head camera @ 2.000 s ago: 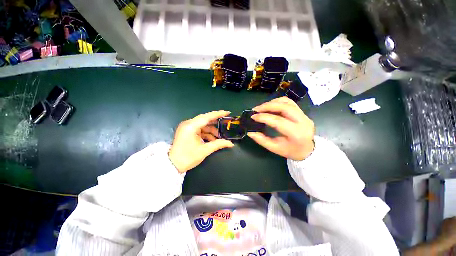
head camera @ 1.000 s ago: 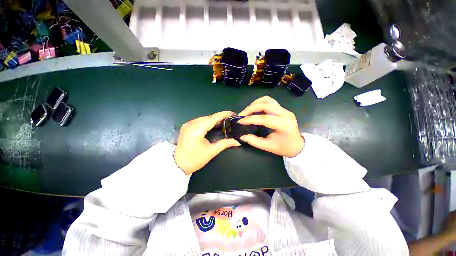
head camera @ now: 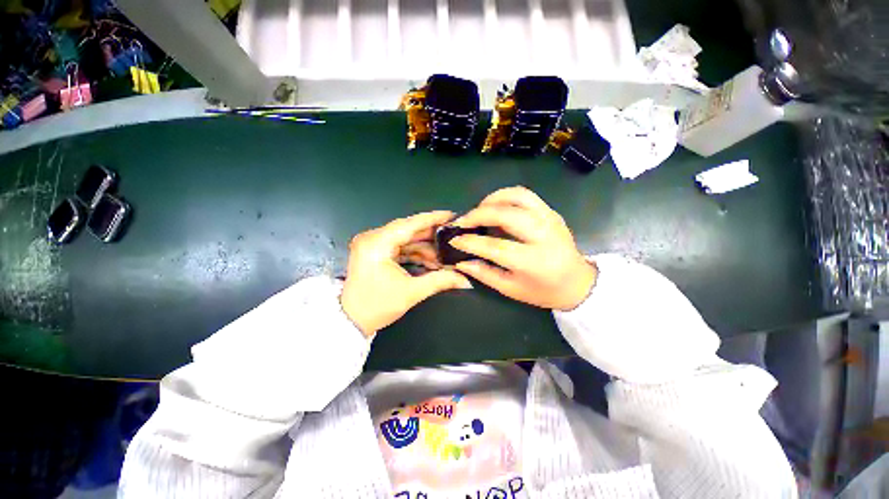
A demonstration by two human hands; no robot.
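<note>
A small dark watch body [head camera: 454, 246] is held between both hands at the middle of the green bench. My left hand [head camera: 395, 268] grips its left side with thumb and fingers. My right hand [head camera: 526, 249] lies over its right side, fingers pressed on the black screen. The fingers hide most of the watch, and no orange cable shows. Stacks of black screen modules with gold tails stand at the bench's back edge, one on the left [head camera: 452, 112] and one on the right [head camera: 536, 114], with a smaller dark pile [head camera: 586, 149] beside them.
Three watch bodies [head camera: 108, 216] lie at the left. Behind the rail are a white compartment tray [head camera: 439, 44] and binder clips [head camera: 73, 90]. At the back right are crumpled wipes [head camera: 638, 136], a white bottle [head camera: 726, 115] and a white strip [head camera: 727, 176]. Clear plastic trays [head camera: 856, 229] lie far right.
The screen, earlier tilted open beside the case with its orange cable showing, now lies against the case. My right hand has moved left over it. The view has shifted slightly.
</note>
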